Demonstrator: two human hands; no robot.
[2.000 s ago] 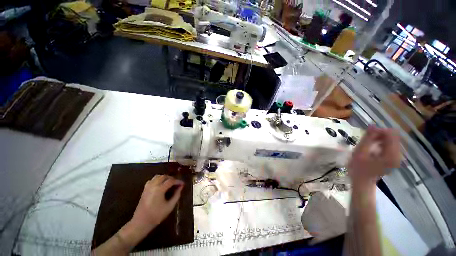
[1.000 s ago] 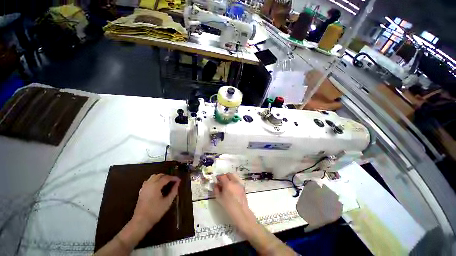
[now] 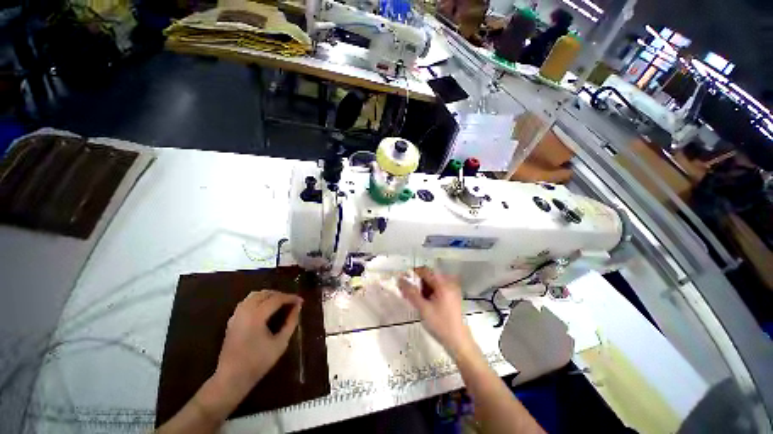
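Note:
A dark brown panel [image 3: 203, 339] lies flat on the white table, its upper right corner at the presser foot and needle area [image 3: 326, 280]. A pale narrow line runs near its right edge. My left hand [image 3: 254, 335] rests on the panel, thumb and forefinger tips close together at the top of the pale line; whether they pinch anything is unclear. My right hand [image 3: 436, 309] is under the arm of the white sewing machine [image 3: 508, 229], right of the needle, fingers curled. What it touches is blurred and hidden.
A grey scrap [image 3: 536, 341] lies right of my right forearm. Brown panels [image 3: 63, 182] lie on a grey board at the left. A black cord runs under the machine arm. A yellow and green cup [image 3: 394, 169] stands on the arm. Another machine [image 3: 394, 42] and a yellow pile [image 3: 241, 30] are behind.
My right hand came from the machine's right end to beside the needle, then moved right under the arm, over where the black snips lay. My left hand has stayed on the panel.

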